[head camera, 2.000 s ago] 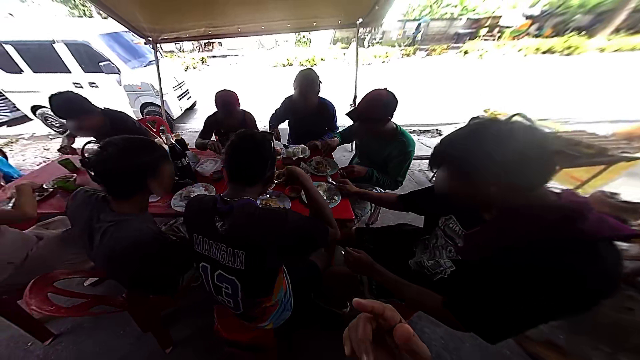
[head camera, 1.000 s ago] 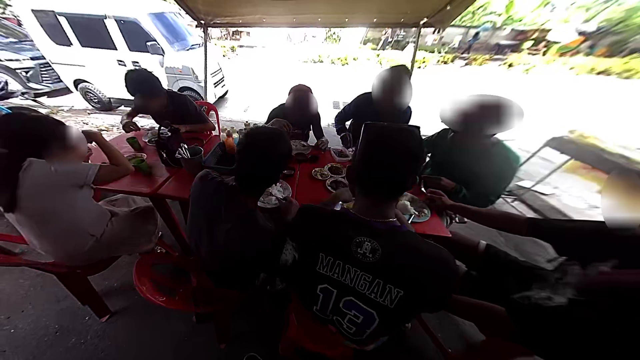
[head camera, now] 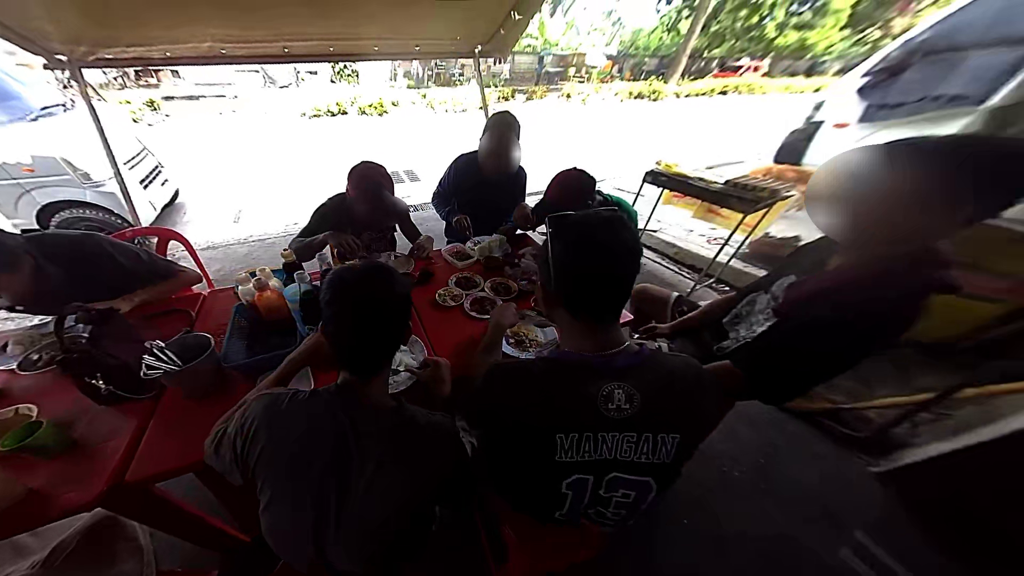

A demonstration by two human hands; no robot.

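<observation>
Neither my left hand nor my right hand shows in the head view. Several people sit at red tables [head camera: 172, 432], two of them with their backs to me. Small plates of food [head camera: 482, 305] are grouped in the middle of the table. A plate of food [head camera: 530, 339] lies before the near person in a printed dark shirt [head camera: 608, 416]. Another plate [head camera: 406, 364] is partly hidden by the near person at left. A blue basket [head camera: 254, 336] holds several sauce bottles [head camera: 272, 300]; beside it stands a dark bucket of utensils [head camera: 192, 364].
A person [head camera: 896, 264] is close at the right. Behind stands a charcoal grill on legs [head camera: 720, 192]. A green cup [head camera: 36, 436] and a black bag [head camera: 104, 352] are on the left table. A canopy pole [head camera: 104, 144] and a white vehicle [head camera: 72, 172] stand at left.
The view has shifted a lot. The hand at the bottom edge two seconds ago is out of sight now. The person in the printed shirt has an arm raised near the plate.
</observation>
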